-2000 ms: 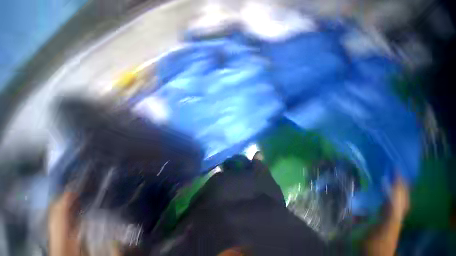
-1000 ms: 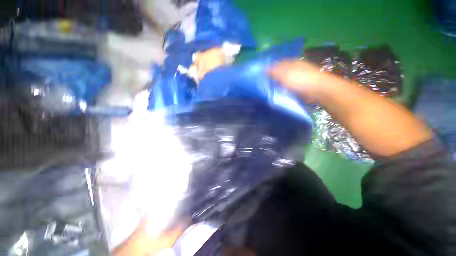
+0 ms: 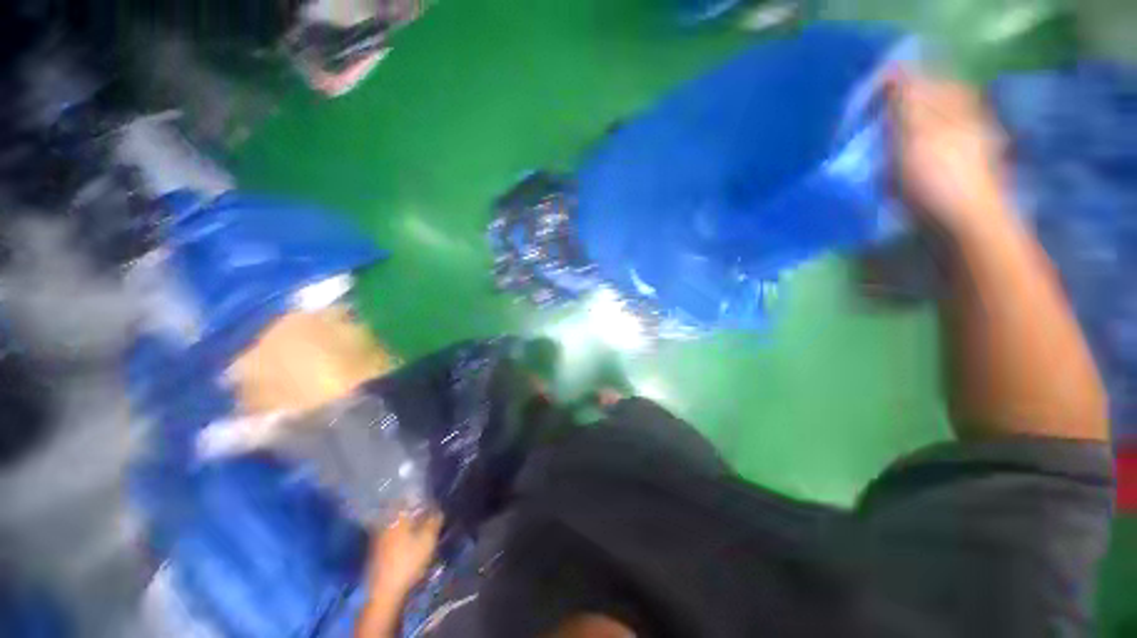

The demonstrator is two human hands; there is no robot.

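A bright blue plastic bag (image 3: 736, 162) hangs out over the floor at the upper right, blurred. My right hand (image 3: 941, 150) grips its right edge, arm stretched forward. My left hand (image 3: 402, 555) is low, left of centre, at a dark bagged garment packet (image 3: 455, 418) with glossy film that lies against my front. The left fingers are blurred, but they appear to hold the film's edge. More blue plastic (image 3: 249, 523) lies to the left, around a tan or brown surface (image 3: 312, 361) that I cannot identify.
Shiny film-wrapped dark packets (image 3: 536, 237) lie on the green floor (image 3: 461, 112) past my feet, partly behind the blue bag. Blue sacks (image 3: 1072, 224) stand at the far right. Blurred grey and dark items are along the left. A red edge (image 3: 1126, 480) shows at the right rim.
The view has swung right over the floor. My right hand has moved out to the right with the blue bag, away from the dark packet. My left hand stays low near the packet.
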